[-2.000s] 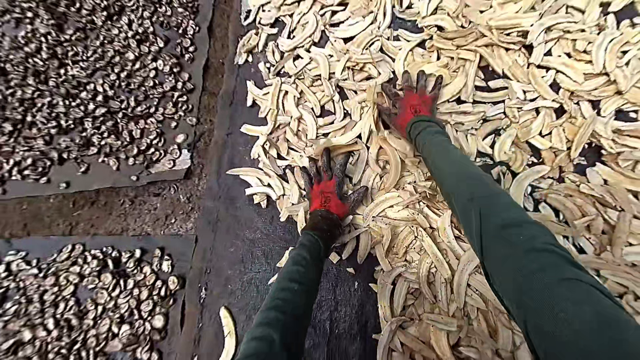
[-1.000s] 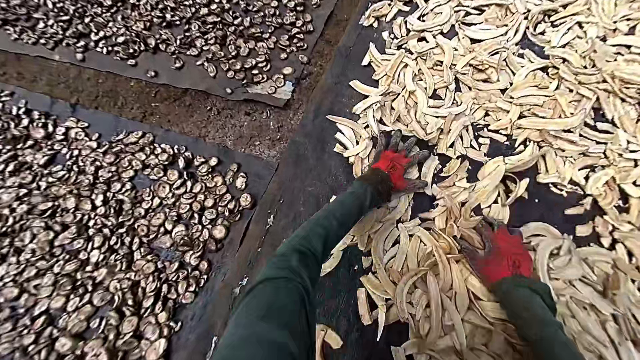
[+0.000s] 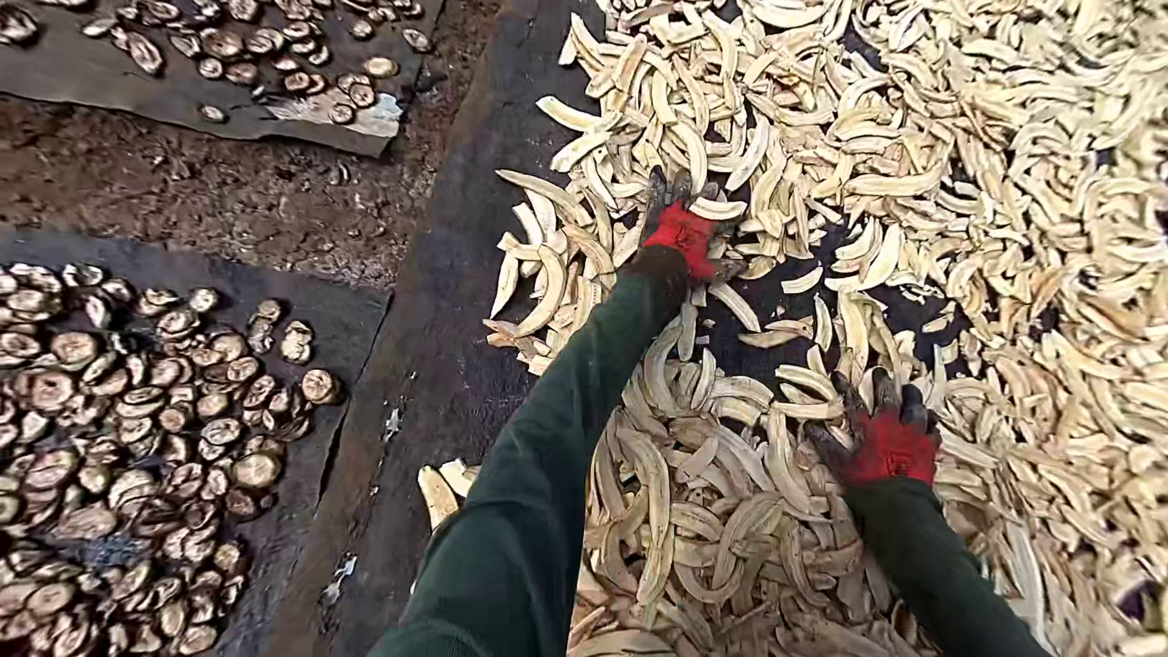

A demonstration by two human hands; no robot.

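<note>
Long, pale, curved dried slices, apparently banana or plantain point(image 3: 899, 182), lie spread over a dark sheet point(image 3: 456, 301). My left hand point(image 3: 684, 228), in a red glove with dark fingers, rests on the slices near the upper middle, fingers apart; one slice lies across its fingertips. Lower and to the right, my right hand point(image 3: 885, 438), gloved the same way, lies palm down with spread fingers on the edge of a thicker heap of slices point(image 3: 721, 511). Bare sheet shows between the two hands. Neither hand is closed on a slice.
Small round dried slices point(image 3: 137, 420) cover another dark sheet point(image 3: 274, 566) at the lower left. More round pieces lie on a sheet point(image 3: 182, 100) at the upper left. Brown bare soil point(image 3: 210, 192) runs between these sheets. A few long slices point(image 3: 438, 497) lie beside my left sleeve.
The view has shifted. Since two seconds ago my right hand has gone from beyond my left hand to nearer me. The slices now show a gap of bare sheet between the hands.
</note>
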